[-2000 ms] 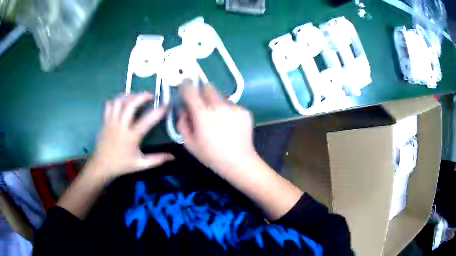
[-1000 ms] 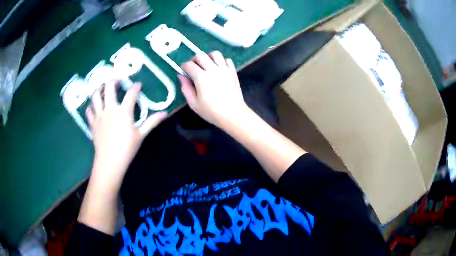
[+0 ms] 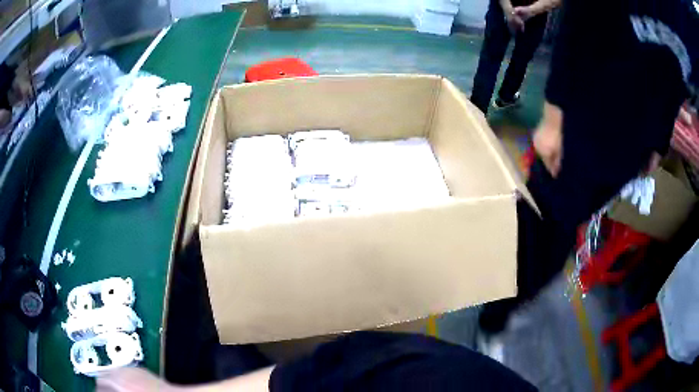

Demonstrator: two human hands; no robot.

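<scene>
White plastic housings lie in a short overlapping row on the green bench at the lower left. My right hand is at the bottom edge beside the nearest housing, partly cut off and blurred. Its fingers do not show clearly, so I cannot tell whether it grips anything. My left hand is out of the picture. A longer heap of white housings lies farther up the bench. The open cardboard carton stands beside the bench, with stacked white housings and a flat white sheet inside.
A clear plastic bag lies by the heap. Small white parts and a black round-faced device are at the left. A red stool is behind the carton. A person stands close at the right, another person farther back.
The view has swung right, from the housings under both hands to the carton and floor. My left hand has left the picture. My right hand now shows only at the bottom edge.
</scene>
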